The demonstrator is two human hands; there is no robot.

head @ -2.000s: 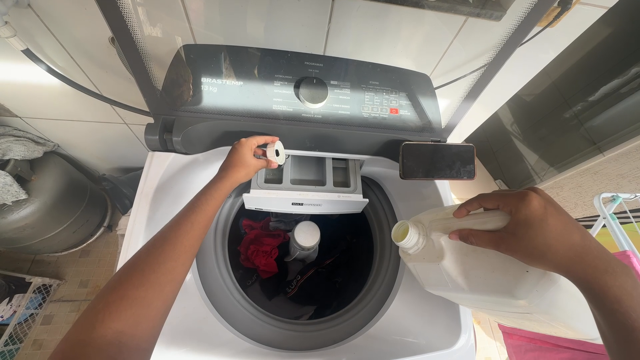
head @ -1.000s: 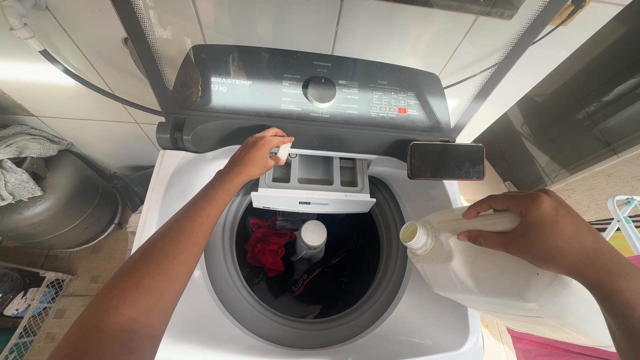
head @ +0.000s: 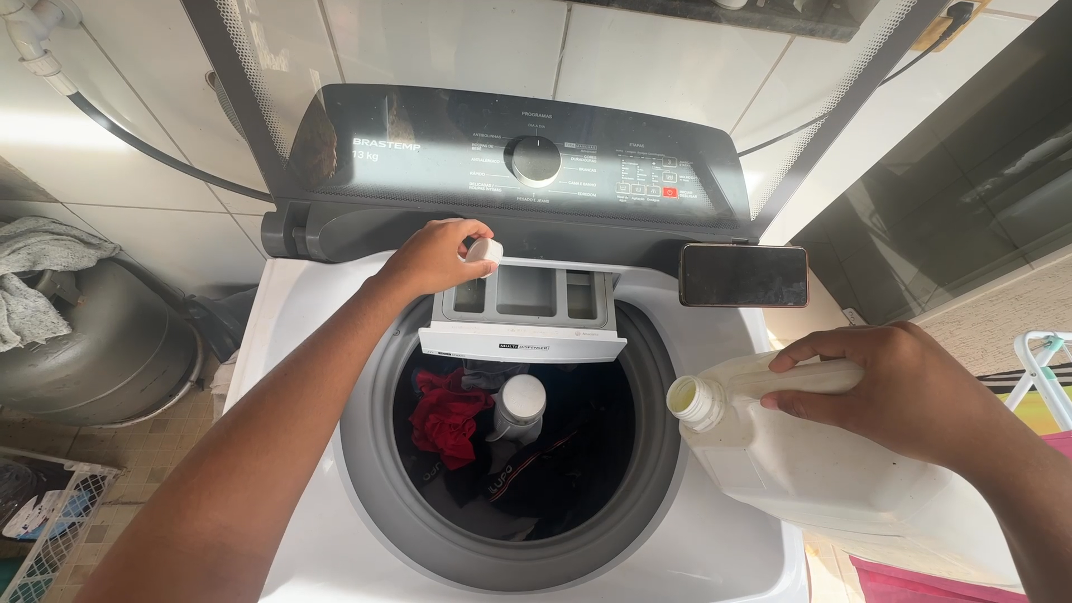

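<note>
My left hand [head: 444, 258] pinches a small white cap [head: 484, 251] at the back left corner of the pulled-out detergent drawer [head: 523, 342]. By its handle, my right hand [head: 875, 381] holds a large white plastic jug [head: 804, 469], tilted with its uncapped mouth toward the drum. Below the drawer, the open drum of the top-load washing machine [head: 511, 582] holds a red cloth [head: 448, 419] and dark clothes [head: 578, 469] around the white-topped agitator [head: 523, 398]. What the jug contains is hidden.
A phone [head: 744, 275] lies at the machine's back right, beneath the control panel [head: 435, 151]. The raised lid frame [head: 239, 92] stands behind. On the left are a gray gas cylinder [head: 109, 335] with a cloth on it and a white basket [head: 63, 519]. A pink cloth [head: 921, 582] is at lower right.
My left hand has turned the white cap, whose hollow side faced the camera two seconds ago. My right hand keeps its hold on the jug, which has hardly moved.
</note>
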